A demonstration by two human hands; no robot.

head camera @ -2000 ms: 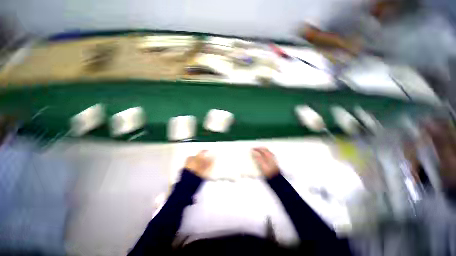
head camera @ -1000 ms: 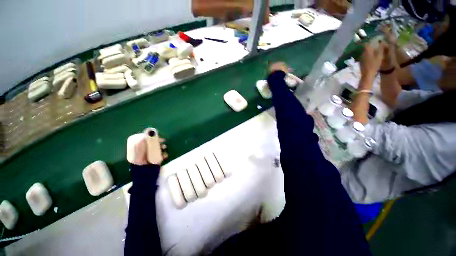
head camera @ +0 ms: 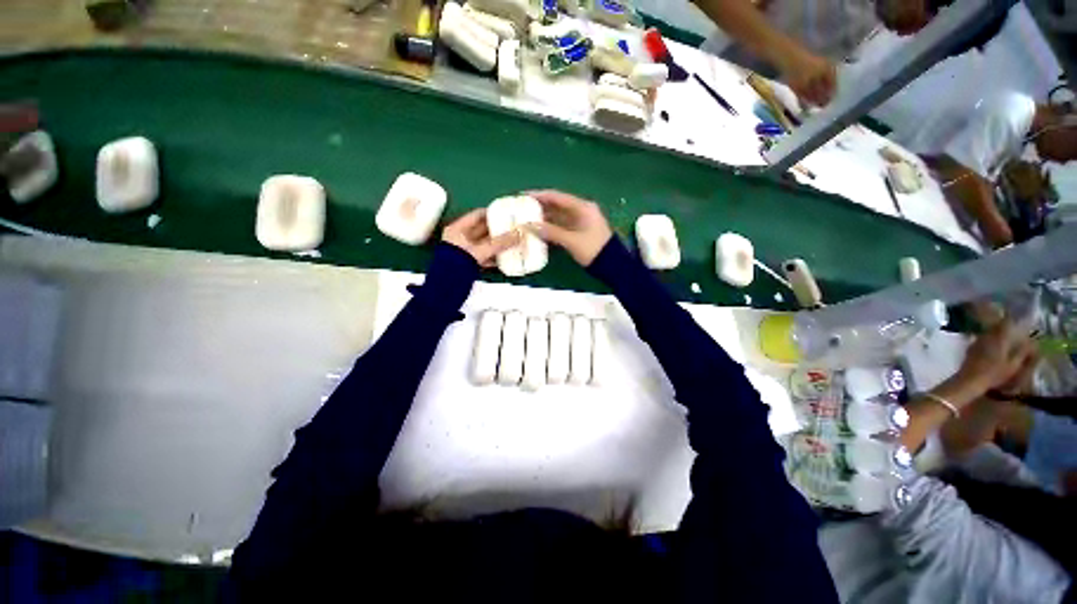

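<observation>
My left hand [head camera: 475,236] and my right hand [head camera: 573,224] are bare and both hold cream-white cases [head camera: 516,218] over the near side of the green belt. The held cases stand on edge side by side, with a seam between them; the fingers hide part of them. A close row of several cream cases on edge [head camera: 536,350] stands on the white sheet [head camera: 532,454] just below my hands. More cases lie flat on the belt [head camera: 354,142] at both sides, such as one left of my left hand [head camera: 411,208].
Clear bottles with white caps [head camera: 844,419] stand at the right, beside another person's hand [head camera: 998,360]. A slanted grey metal post [head camera: 892,89] crosses the upper right. Piled cases [head camera: 620,103] and a black and yellow tool [head camera: 418,38] lie beyond the belt.
My right hand has come back from the far right of the belt to meet my left hand. Both now hold cases together. The view has turned.
</observation>
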